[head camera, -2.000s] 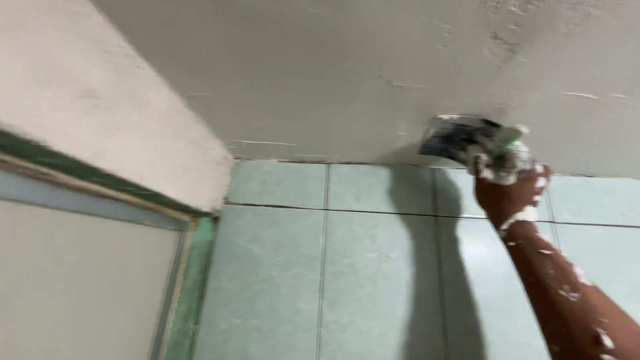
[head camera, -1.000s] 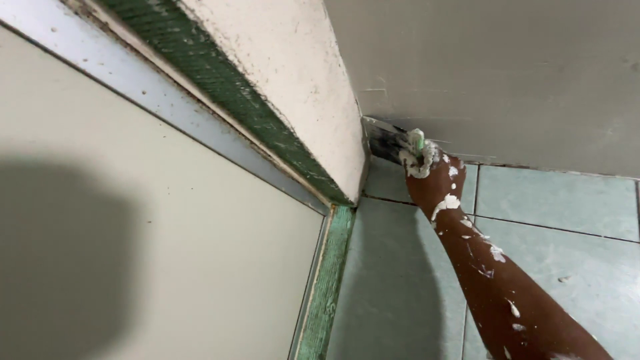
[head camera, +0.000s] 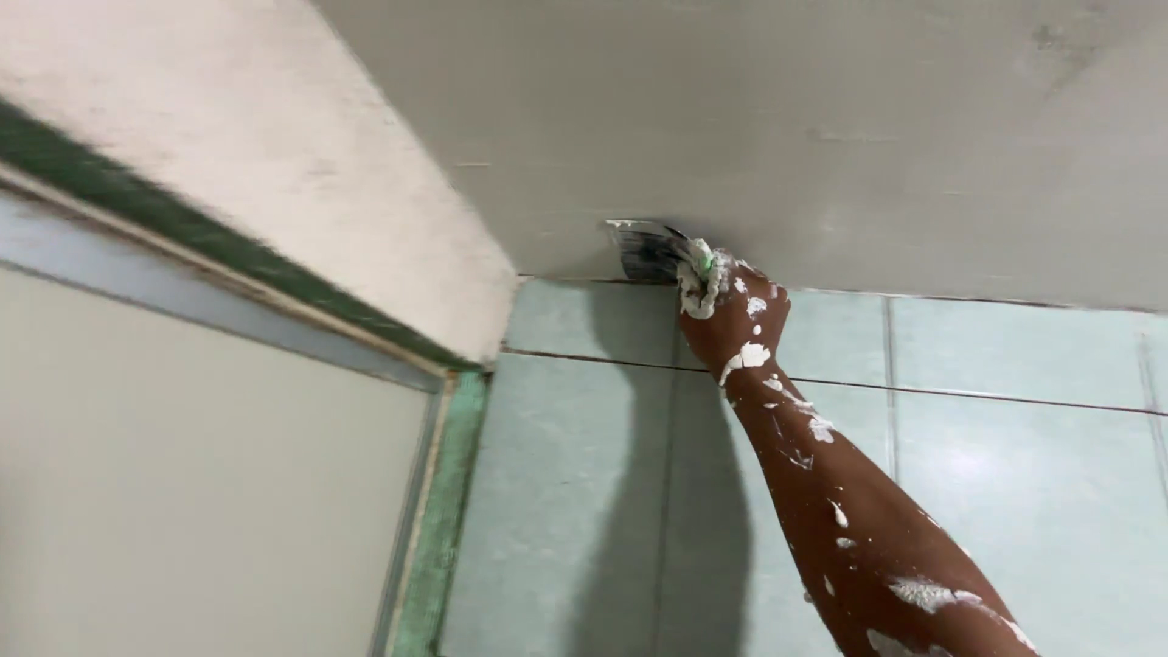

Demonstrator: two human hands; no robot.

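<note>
My right hand (head camera: 735, 306), spotted with white putty like the forearm, is closed around the handle of a putty knife (head camera: 650, 253). A bit of green shows among the putty caked about the fingers. The knife's wide dark blade lies against the grey plastered wall (head camera: 776, 109), just above the top edge of the pale green wall tiles (head camera: 566, 456), a short way right of the corner. A whitish streak runs along the blade's upper left edge. My left hand is out of view.
On the left, a whitish wall strip (head camera: 301, 173) meets the grey wall at the corner. Beside it run a green frame (head camera: 447, 511) and a pale panel (head camera: 201, 474) with a grey edge. The arm's shadow falls across the tiles.
Two seconds ago the hand and knife were farther right along the wall; one second ago the blade was at the corner. Now it is a little right of the corner. The view has swung too.
</note>
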